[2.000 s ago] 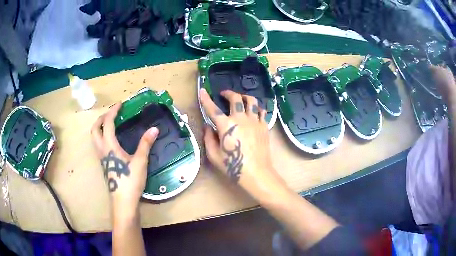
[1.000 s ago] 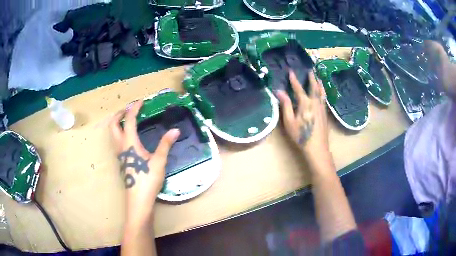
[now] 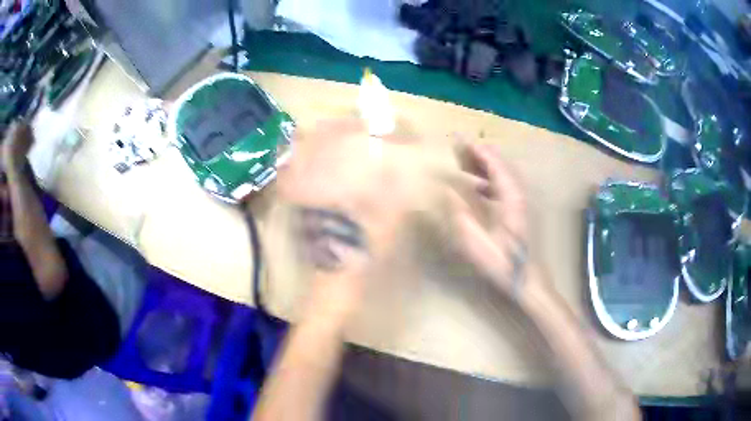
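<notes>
My left hand [image 3: 338, 193] is blurred over the middle of the tan board; its fingers are smeared and nothing can be made out in it. My right hand [image 3: 494, 218] is beside it to the right, blurred, with fingers apart and no object seen in it. A green housing [image 3: 235, 148] lies left of my left hand, not clearly touched by it. A white glue bottle [image 3: 376, 105] with a yellowish tip stands behind my hands. Another green housing [image 3: 634, 255] lies at the right, dark recess up.
More green housings [image 3: 613, 107] lie at back right and the right edge. Black parts [image 3: 482, 41] and white sheeting sit behind the board. A grey box [image 3: 156, 37] and small white-and-dark pieces [image 3: 133, 136] are at left. A black cable crosses the board. A person is at far left.
The view has swung left. My hands have left the housings they were on and are now close together over the board, near the glue bottle.
</notes>
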